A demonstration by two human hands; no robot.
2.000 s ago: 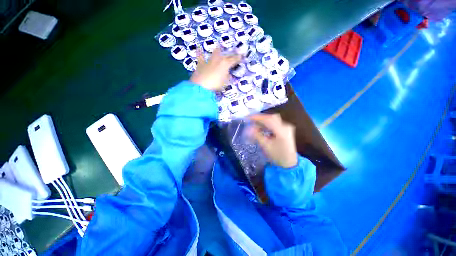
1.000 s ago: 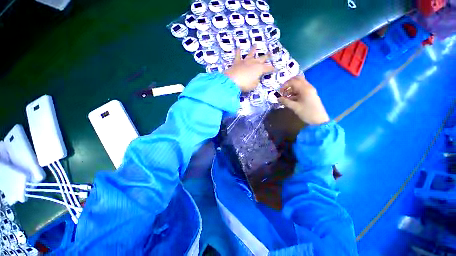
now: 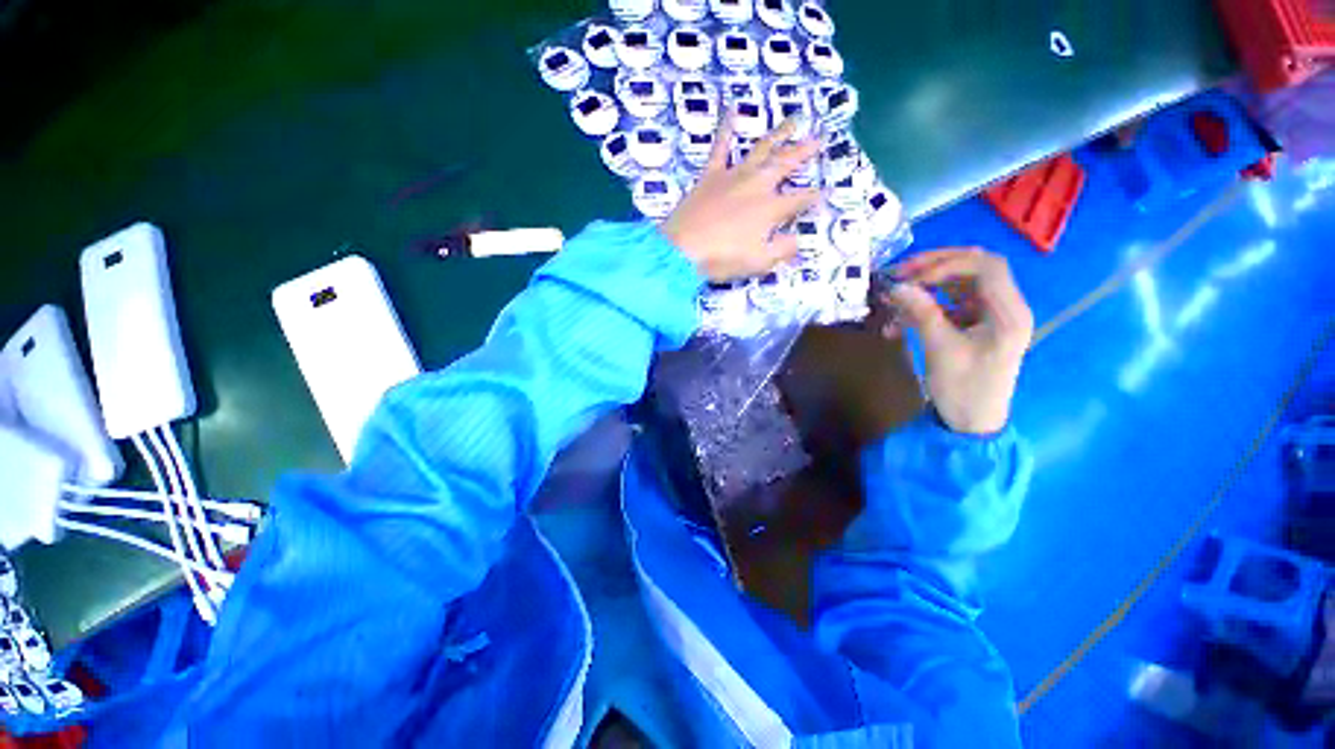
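A clear sheet of white round lenses, each with a small dark rectangle, lies at the bench edge and overhangs the carton. My left hand lies flat on its lower part, fingers apart, holding nothing. My right hand is at the sheet's lower right corner, thumb and index finger pinched on a small dark piece; it may be a lens, mostly hidden by the fingers. A white power bank with a small display window lies left of my left sleeve, which covers its lower end.
An open brown carton with clear scraps is at my lap. A white-handled brush lies on the green bench. More power banks with white cables are at left, beside another lens sheet. Red and blue plastic items stand beyond the bench.
The view has shifted. My right hand has gone from over the carton to the sheet's lower corner, then slightly right, off its edge. My left hand has moved lower on the sheet and spread out.
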